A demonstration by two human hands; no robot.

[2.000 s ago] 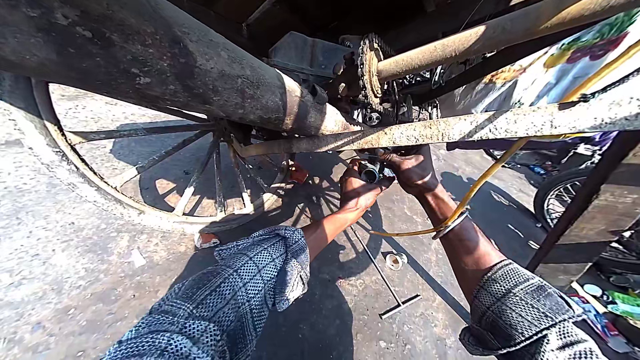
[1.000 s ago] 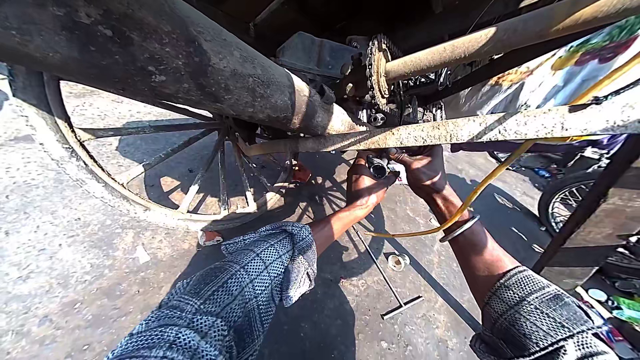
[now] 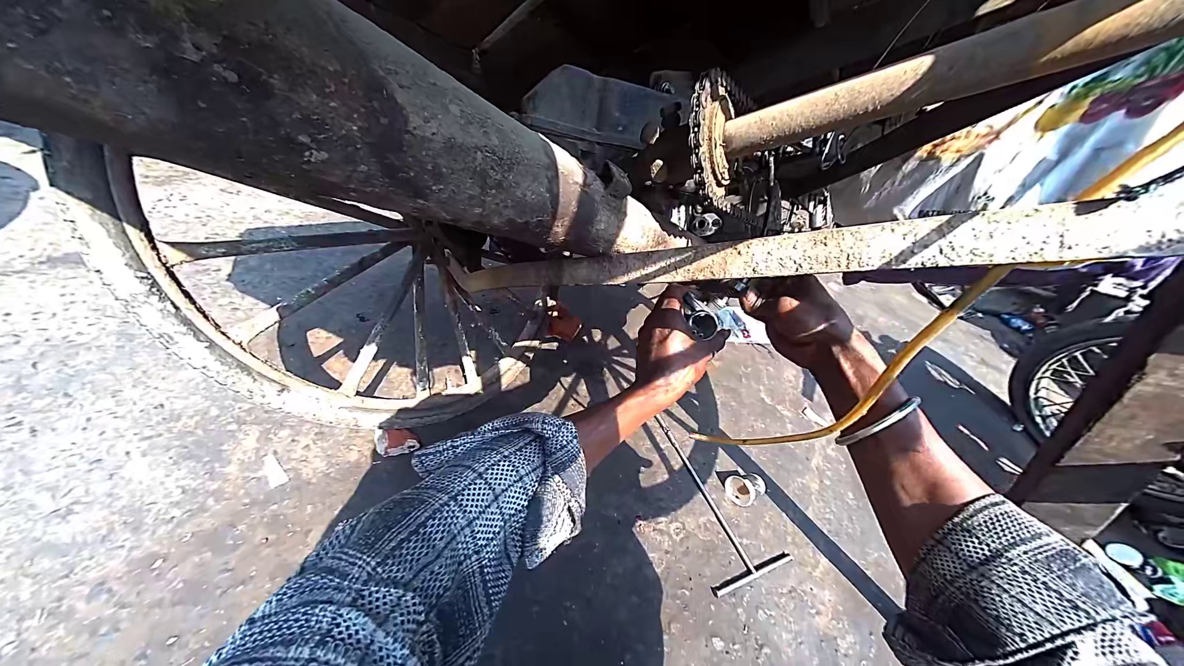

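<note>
My left hand (image 3: 673, 344) is closed around a metal part with a round dark opening (image 3: 703, 322), just below a flat rusty frame bar (image 3: 814, 252). My right hand (image 3: 800, 319) is up against the right side of the same part, right under the bar; its fingertips are partly hidden, so its hold is unclear. Above the bar are a chain on a sprocket (image 3: 710, 139), a shaft (image 3: 832, 97) running off to the right, and greasy machinery. A yellow hose (image 3: 911, 356) passes in front of my right wrist, near a metal bangle (image 3: 879, 422).
A large spoked wheel (image 3: 264, 370) stands left under a thick rusty tube (image 3: 398, 120). On the ground lie a T-handled metal rod (image 3: 708, 499), a small roll (image 3: 744, 488) and a brick piece (image 3: 396, 441). Another spoked wheel (image 3: 1064, 379) is at the right.
My hands stay together below the bar. The part in my left hand has turned, its round opening facing me more plainly than two seconds ago.
</note>
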